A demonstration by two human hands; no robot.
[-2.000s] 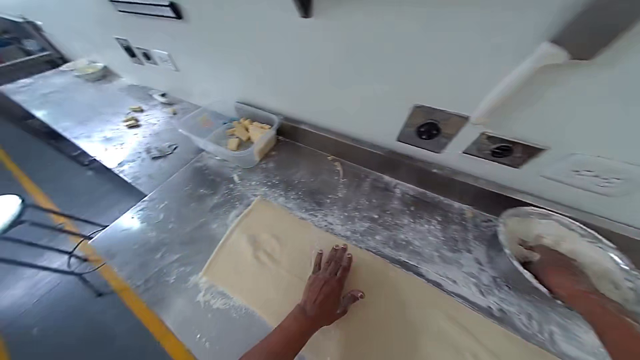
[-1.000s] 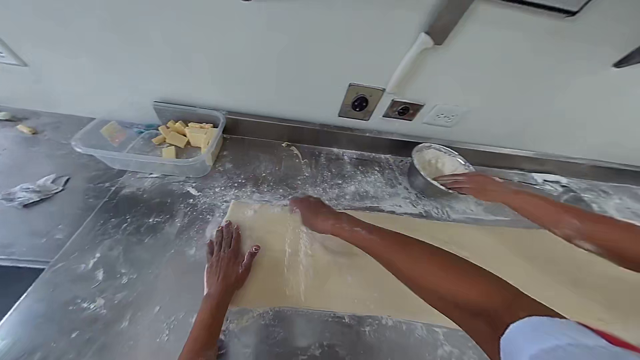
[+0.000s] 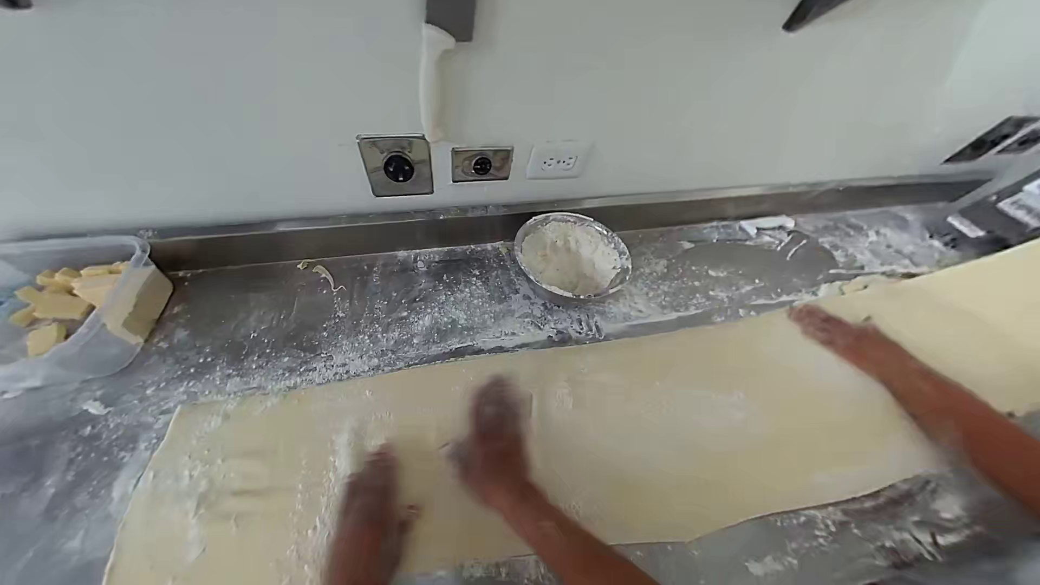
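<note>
A long, pale sheet of dough (image 3: 650, 431) lies across the metal counter, dusted with flour. My left hand (image 3: 370, 516), blurred by motion, is over the left part of the sheet and holds nothing. Just to its right, my right hand (image 3: 494, 443) is also blurred over the dough, fingers extended and empty; whether either palm touches the sheet cannot be told. Behind the dough stands a metal bowl of flour (image 3: 574, 257). Another person's hand (image 3: 837, 329) reaches in from the right, at the far edge of the sheet.
A clear plastic container (image 3: 122, 325) with yellow blocks, probably butter, stands at the left. Loose flour covers parts of the steel counter (image 3: 252, 309). Outlets (image 3: 398, 166) and a white-handled blade (image 3: 435, 77) are on the wall behind. A white scrap (image 3: 766, 223) lies right of the bowl.
My right hand has left the dough's far edge and is over its middle. The other person's hand, at the bowl a second ago, is now at the sheet. The view has swung right.
</note>
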